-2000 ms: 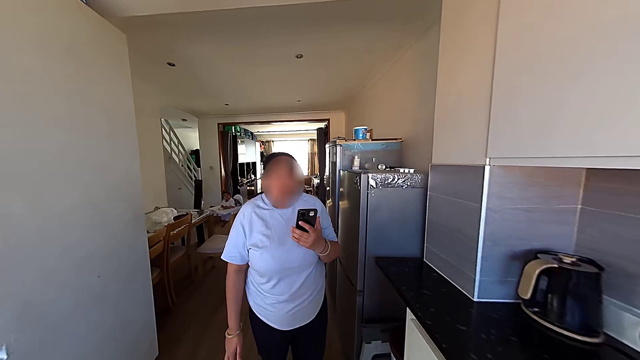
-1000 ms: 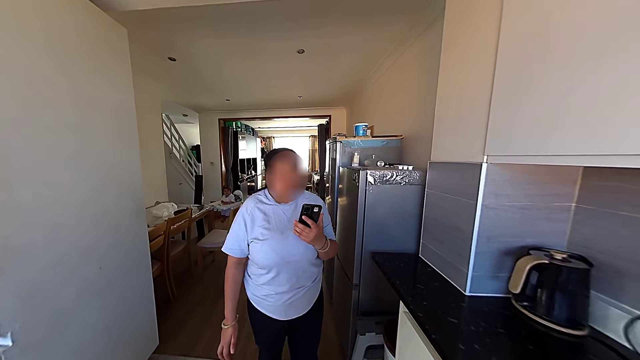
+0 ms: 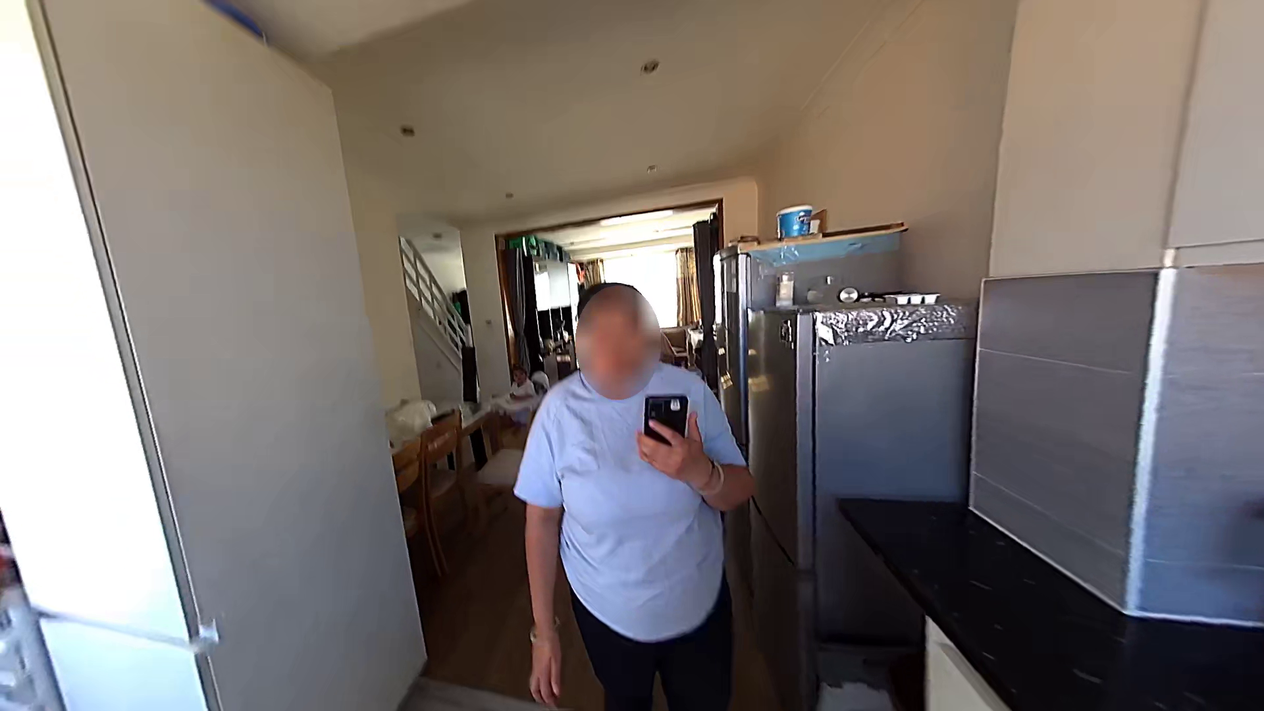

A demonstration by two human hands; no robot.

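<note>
Neither my left hand nor my right hand shows in the head view. Facing me stands another person (image 3: 642,513) in a light blue T-shirt and dark trousers, holding a dark smartphone (image 3: 665,417) upright at chest height in one hand. The person's other arm hangs at their side, with a bracelet at the wrist. Behind them on the right is a tall grey fridge (image 3: 889,415), its top edge covered with foil.
A black worktop (image 3: 997,573) runs along the right, below grey wall tiles (image 3: 1057,425) and pale cupboards (image 3: 1096,138). A tall pale panel (image 3: 257,375) stands on the left. Wooden chairs (image 3: 441,459) are behind it, near a table. A blue tub (image 3: 794,222) sits above the fridges.
The view has swung left and tilted; the black kettle seen on the worktop earlier is out of frame. The other person stays facing me with the phone raised.
</note>
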